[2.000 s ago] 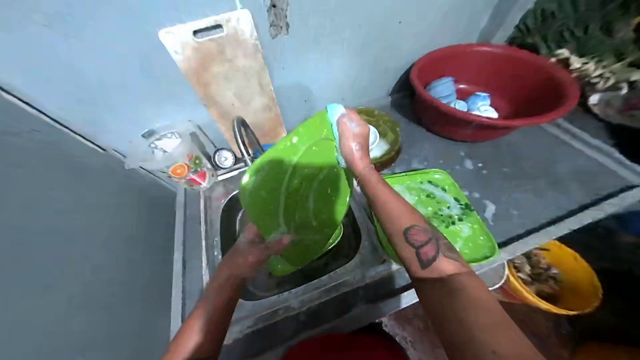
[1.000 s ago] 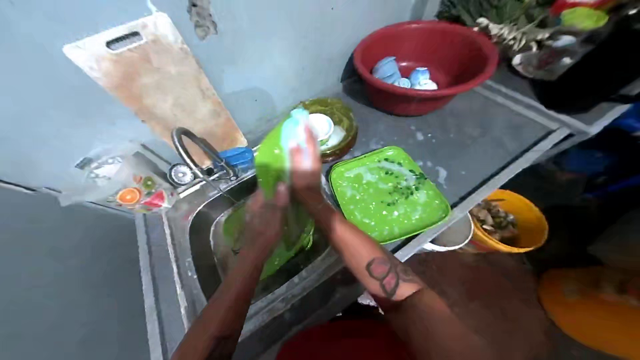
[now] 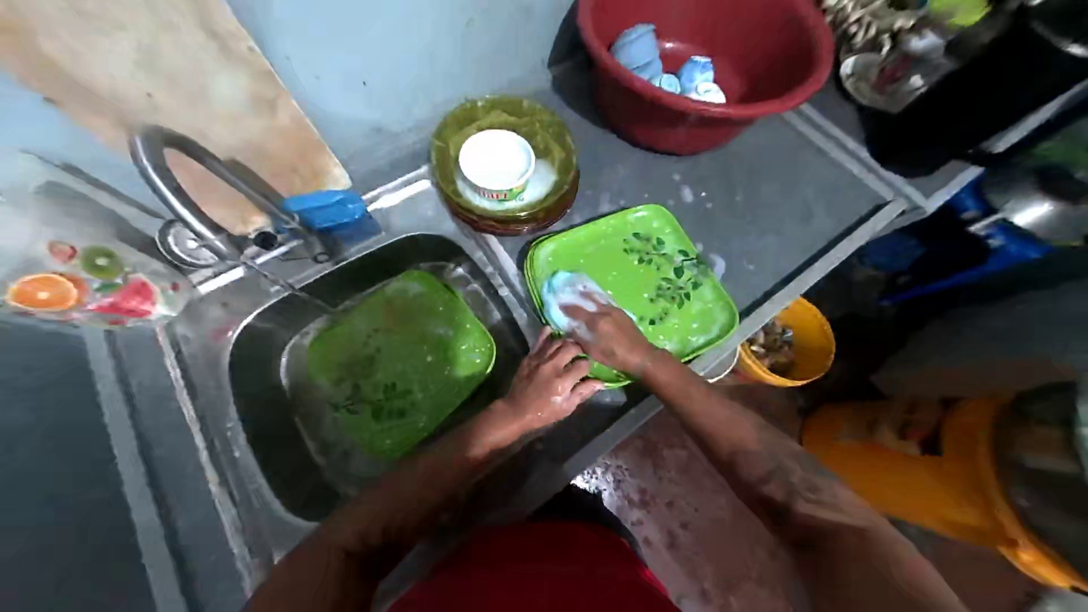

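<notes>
Green square plates with a leaf pattern [image 3: 625, 255] lie stacked on the counter right of the sink, with suds on top. My right hand [image 3: 605, 331] presses a soapy, pale blue sponge or cloth [image 3: 568, 293] onto the top plate's left side. At the stack's lower left edge is my left hand [image 3: 554, 380], its fingers bent at the rim; whether they grip it is unclear. Another green plate [image 3: 408, 365] lies in the steel sink [image 3: 255, 433]. Behind the stack, a white cup [image 3: 497, 159] stands in soapy amber glass dishes [image 3: 450, 140].
A curved metal faucet [image 3: 174, 183] rises behind the sink, beside a blue object [image 3: 327, 208]. A red basin [image 3: 705, 119] with pale blue cups stands at the back right. Below the counter's right edge is a yellow bucket [image 3: 812, 340] with scraps.
The green plate that was in my hands has left them, and a green plate lies in the sink. Both hands have moved right to the stack, the right one with the soapy sponge or cloth. The view has shifted.
</notes>
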